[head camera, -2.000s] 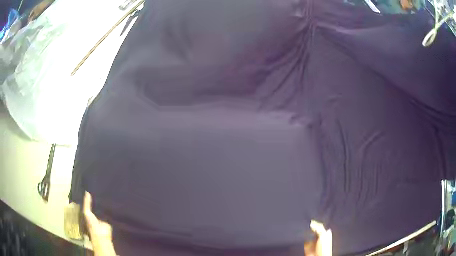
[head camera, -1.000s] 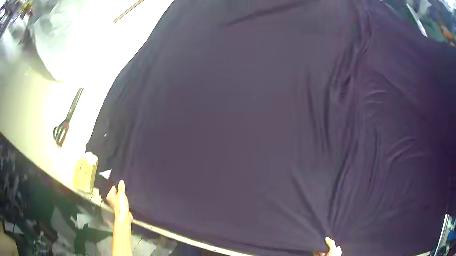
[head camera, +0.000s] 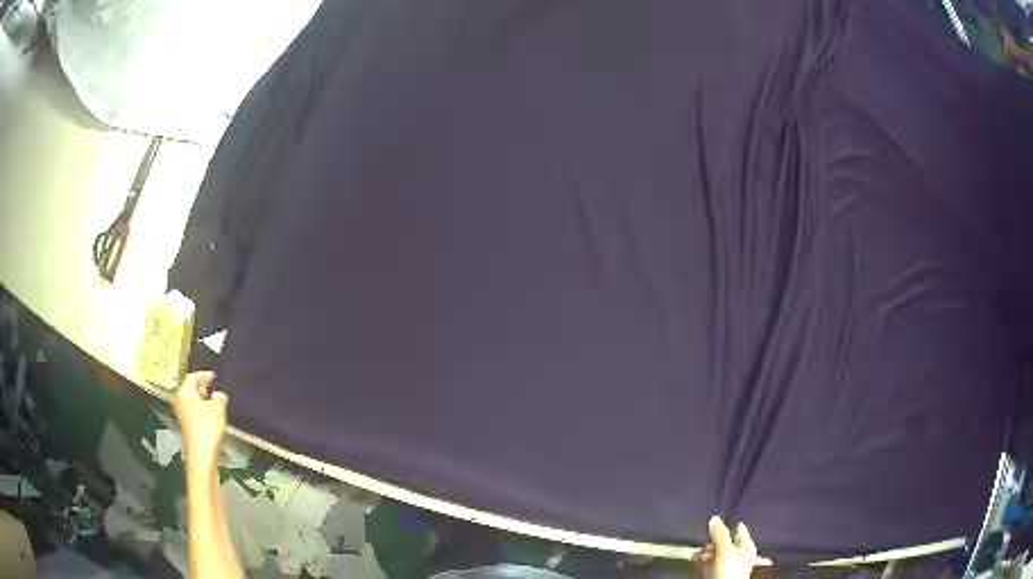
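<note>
The dark purple cloth (head camera: 487, 271) covers most of the table, with folds gathering toward my right hand. My left hand (head camera: 202, 409) is at the cloth's near left corner, fingers bent on the cloth edge. My right hand (head camera: 728, 549) pinches the near edge of the cloth at the bottom right; it is partly cut off by the picture's edge. The yellow block (head camera: 168, 339) stands at the table edge just beyond my left hand. A small white triangle (head camera: 213, 340) shows beside it.
Dark-handled shears (head camera: 127, 215) lie on the pale tabletop (head camera: 51, 238) at left. A translucent whitish sheet (head camera: 159, 68) lies beyond them. The table's near edge (head camera: 453, 516) curves across the bottom. Scraps (head camera: 295, 515) cover the green floor. Metal fittings (head camera: 992, 509) show at far right.
The view has shifted. The cloth's near edge now lies close along the table edge, and more floor shows. My left hand has moved down-left beside the yellow block; folds at my right hand are longer.
</note>
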